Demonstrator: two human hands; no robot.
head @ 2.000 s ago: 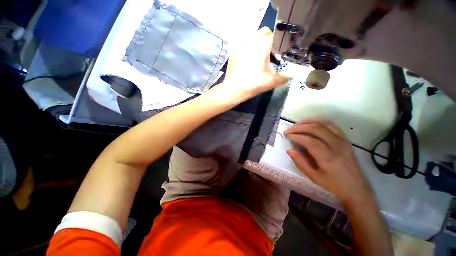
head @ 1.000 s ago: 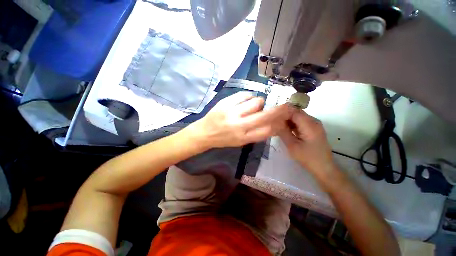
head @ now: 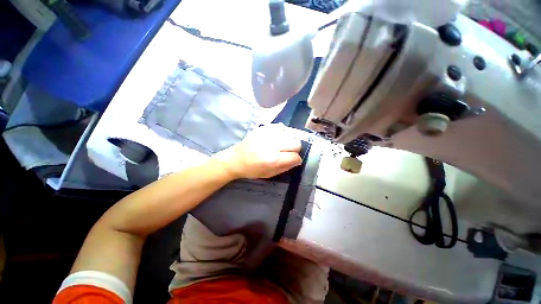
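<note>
A grey garment panel (head: 237,205) lies at the table's front edge and hangs over it towards my lap. A dark band (head: 289,205) runs along it up towards the needle area of the white sewing machine (head: 379,89). My left hand (head: 270,153) lies on the panel and band just left of the presser foot, fingers curled; whether it pinches the cloth is hidden. A light-grey pocket piece (head: 199,108) lies on the white backing panel (head: 127,89) to the left. My right hand is out of the picture.
Black-handled shears (head: 435,217) lie right of the needle, with a small dark piece (head: 485,243) beyond them. A lamp (head: 282,68) stands left of the machine head. A blue stool or side table (head: 77,59) is at far left. Pink and green cones (head: 495,27) show at the back right.
My right hand has left the needle area and the picture. My left hand has closed its fingers and stays beside the foot. The view has shifted, showing more of the machine head.
</note>
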